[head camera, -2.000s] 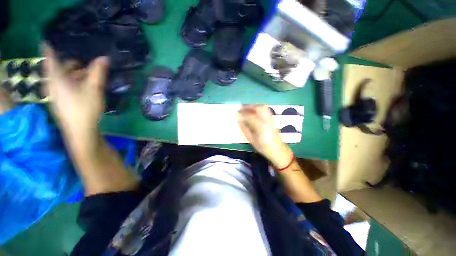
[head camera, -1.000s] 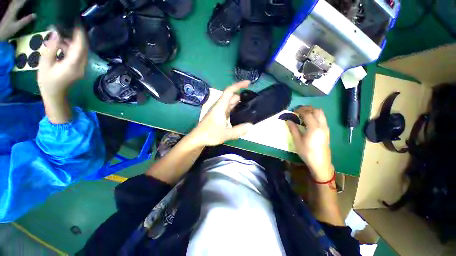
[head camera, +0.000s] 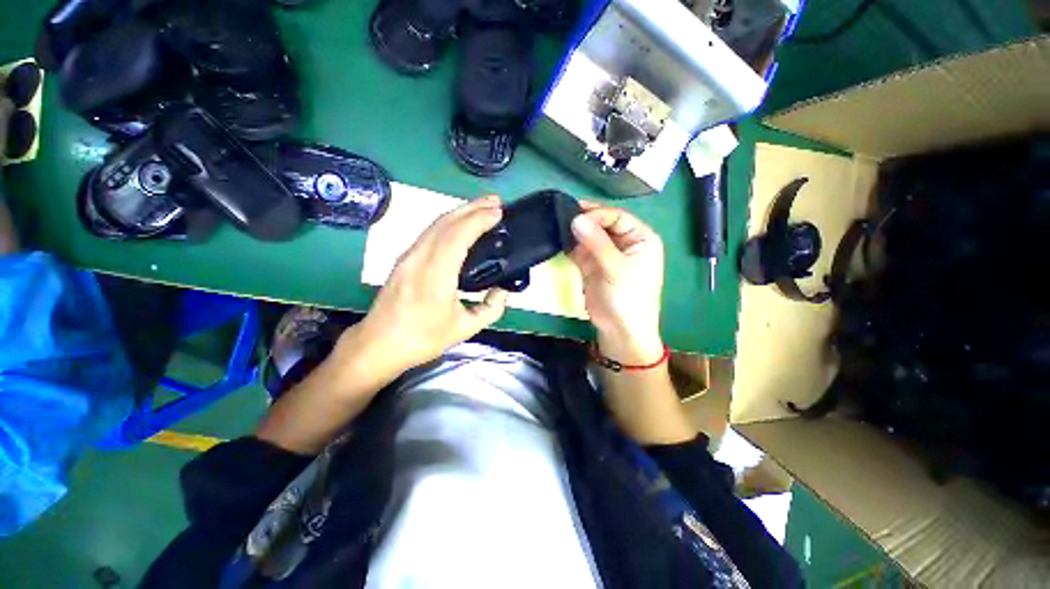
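A black moulded unit (head camera: 518, 244) is held up over the white liner sheet (head camera: 397, 226) at the bench's front edge. My left hand (head camera: 426, 288) grips its left end, with fingers above and thumb below. My right hand (head camera: 622, 267) has its thumb and fingers at the unit's right end. A dark piece shows at the right fingertips, against the unit; whether it is a separate pad cannot be told. The sheet's middle is hidden behind the unit and hands.
Black housings (head camera: 332, 186) are heaped at left, more (head camera: 493, 92) behind. A screw feeder (head camera: 645, 98) and electric screwdriver (head camera: 712, 213) stand right of centre. A large carton (head camera: 794, 161) of black parts is far right. A co-worker's blue sleeve (head camera: 58, 380) is at left.
My right hand has moved from the liner sheet to the unit's right end. The unit has been turned in my left hand. The dark pad seen on the sheet's right part no longer shows there.
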